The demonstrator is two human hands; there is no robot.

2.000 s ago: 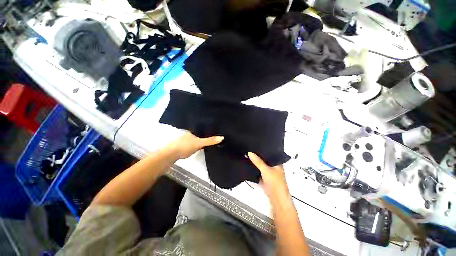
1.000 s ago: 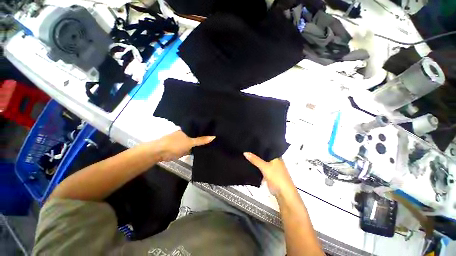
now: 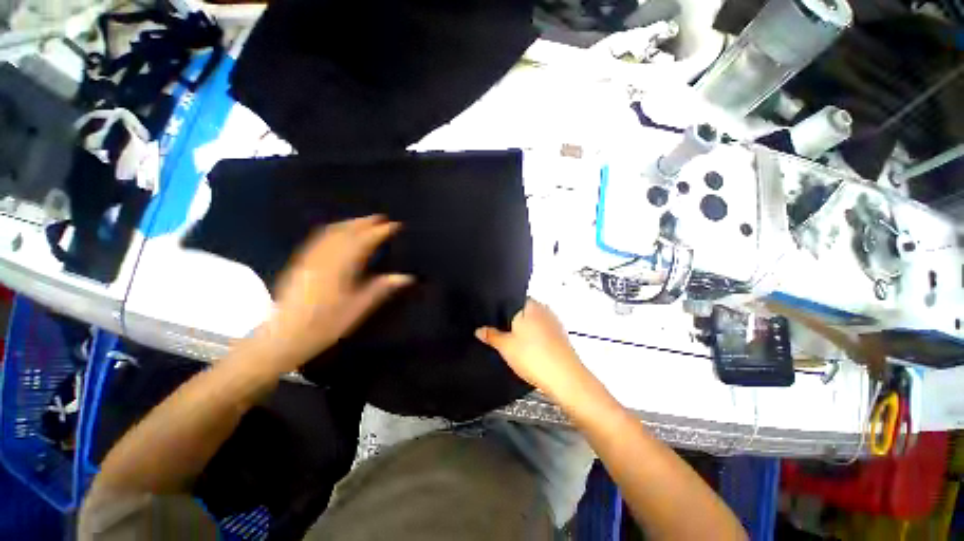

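A black cut panel [image 3: 455, 211] lies on the white table in front of me, its lower part hanging over the front edge towards my lap. My left hand [image 3: 336, 277] is over the panel's left part, slightly blurred, fingers apart and pointing right. My right hand [image 3: 520, 340] grips the panel's lower right edge between thumb and fingers. A larger black cloth stack [image 3: 381, 69] lies just behind the panel. The sewing machine head [image 3: 698, 201] stands to the right of the panel, with a shiny curved metal loop at its left end.
A black smartphone [image 3: 753, 347] lies below the machine head. Yellow-handled scissors [image 3: 886, 423] are at the table's right end. Black and white scraps [image 3: 116, 137] lie on the left beside a blue strip [image 3: 192, 159]. Blue crates [image 3: 37, 391] stand below the table at left.
The view has turned to the right. My left hand has lifted off its hold near the panel's lower left and moved over the cloth with fingers spread. My right hand stays at the right edge.
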